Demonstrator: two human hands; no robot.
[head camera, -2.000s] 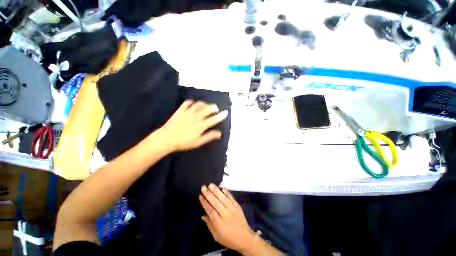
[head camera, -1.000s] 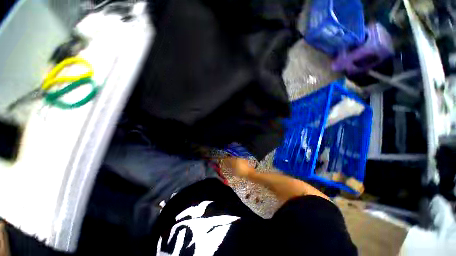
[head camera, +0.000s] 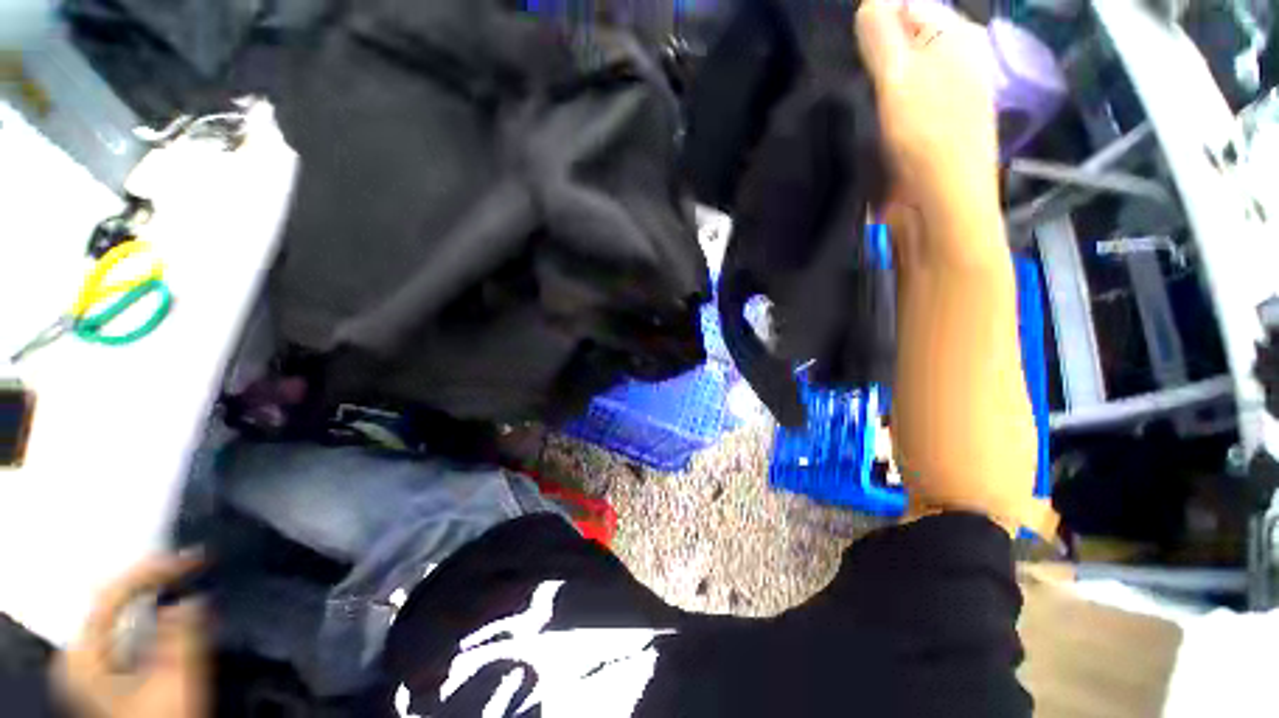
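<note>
My right hand (head camera: 926, 63) is at the top right, my arm stretched away from me. It grips a black fabric piece (head camera: 814, 211) that hangs beside it over the crates; the fingertips are partly cut off by the top edge. My left hand (head camera: 140, 645) is at the lower left by the table edge, blurred, and its finger state is unclear. A large black fabric heap (head camera: 449, 197) fills the upper middle, right of the white table (head camera: 126, 421).
Green-and-yellow shears (head camera: 119, 302) and a phone (head camera: 14, 425) lie on the table. On the floor stand a blue-violet basket (head camera: 652, 414), a blue crate (head camera: 828, 463) and a red object (head camera: 582, 512). Metal frames (head camera: 1073, 316) stand at the right.
The view has turned right from the machine to the floor crates. My right hand has moved from low near the floor up and away, now with black fabric. My left hand has come in at lower left.
</note>
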